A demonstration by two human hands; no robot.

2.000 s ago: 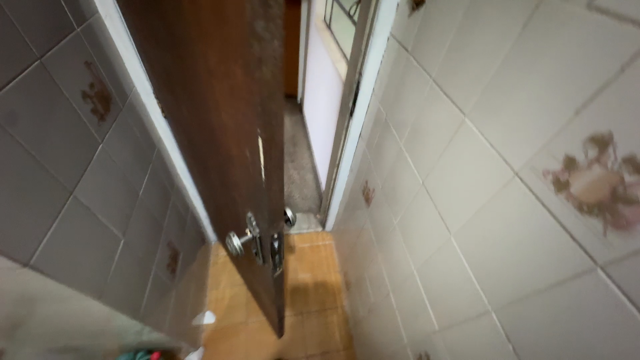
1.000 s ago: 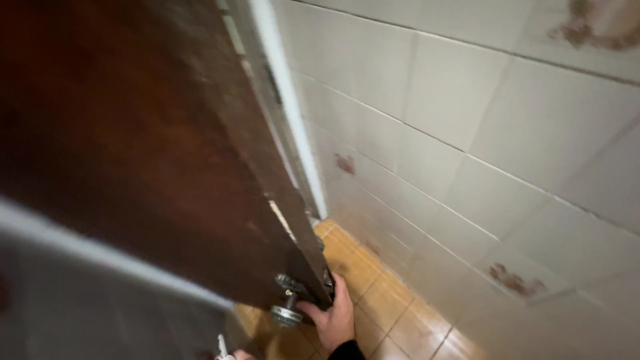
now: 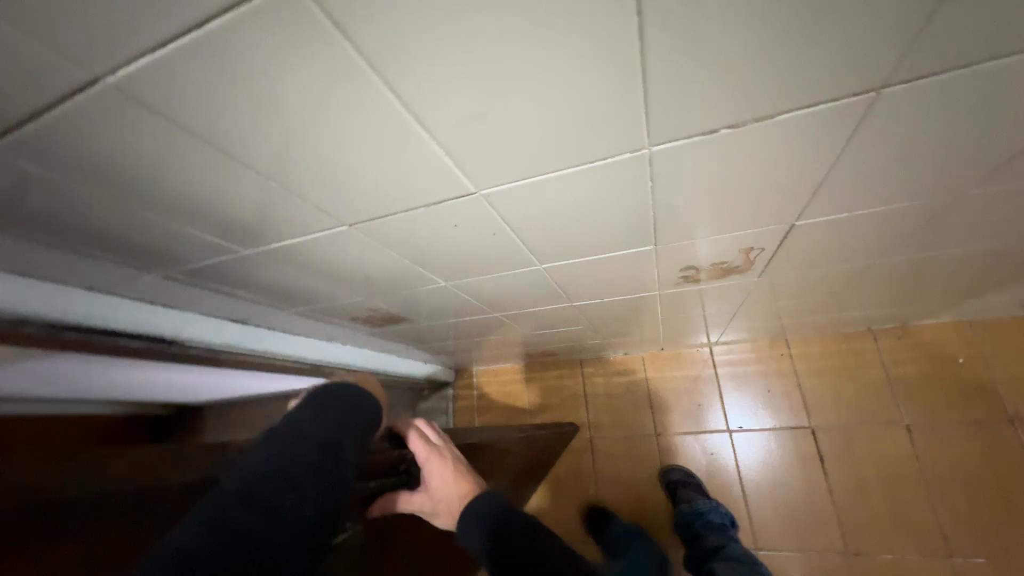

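The dark brown wooden door (image 3: 512,452) stands ajar at the lower left, its edge and bottom corner over the tiled floor. My right hand (image 3: 440,472) has its thumb and fingers curved around a dark part at the door's edge; shadow hides that part's details. My left hand (image 3: 364,386) reaches past the door's edge beside the frame. The black sleeve covers most of it, so its grip and anything in it are hidden.
A white door frame (image 3: 224,324) runs along the left. Cream wall tiles (image 3: 560,72), some with brown motifs, rise ahead. Orange-brown floor tiles (image 3: 856,480) lie below, under my shoes (image 3: 684,484) and jeans.
The left hand, low at the frame's edge with a small silvery item one second ago, has moved across to the far side of the door's edge. The view has turned strongly toward the wall and floor.
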